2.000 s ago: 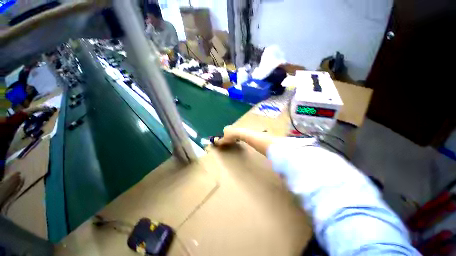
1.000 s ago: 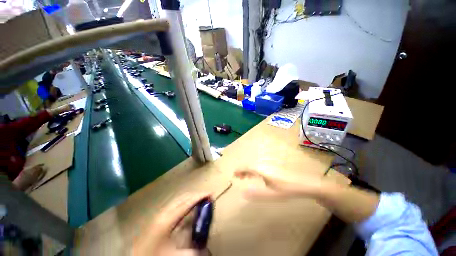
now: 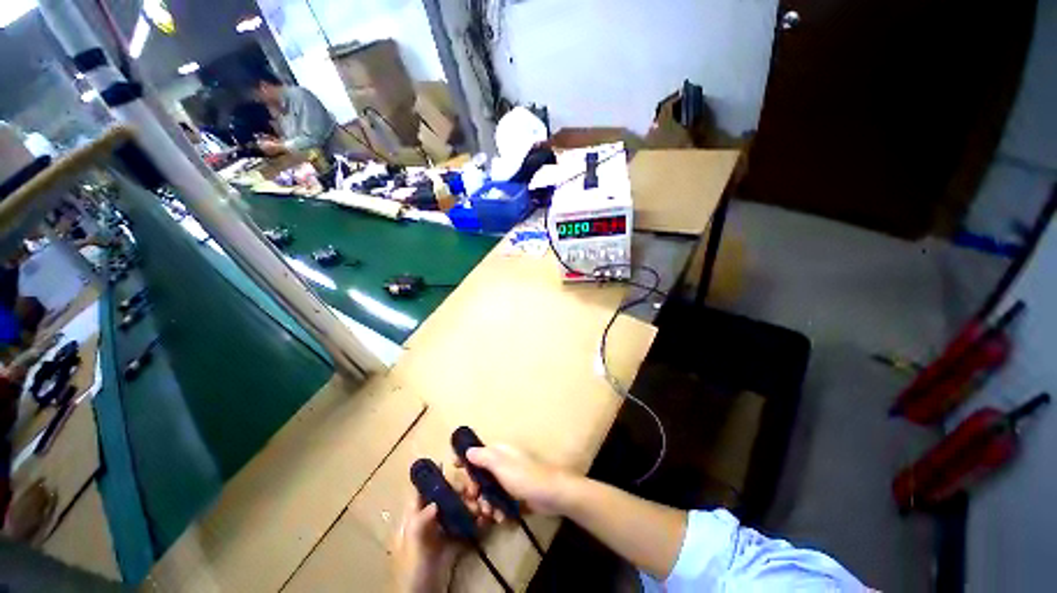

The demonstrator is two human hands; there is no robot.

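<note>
Two black corded units are held side by side above the cardboard sheet (image 3: 365, 492), near its right edge. My left hand (image 3: 423, 544) is around the left unit (image 3: 443, 498), its fingers along the side. My right hand (image 3: 522, 477) holds the right unit (image 3: 485, 473), thumb on top. Both units point up and away from me, with round dark ends at the far side. A thin black cable runs down from each unit toward the bottom of the picture. The lower part of my left hand is cut off by the bottom edge.
The white bench power supply (image 3: 593, 220) stands at the table's far end, its test lead (image 3: 626, 394) looping over the right edge. A blue parts bin (image 3: 501, 206) is beside it. The green conveyor (image 3: 220, 394) and slanted post (image 3: 249, 226) are left. A person (image 3: 304, 118) sits beyond. Red extinguishers (image 3: 968, 452) stand right.
My right hand has come back toward me and now holds a second unit beside the one in my left hand. The view has turned right. The unit lying on the cardboard earlier is gone from there.
</note>
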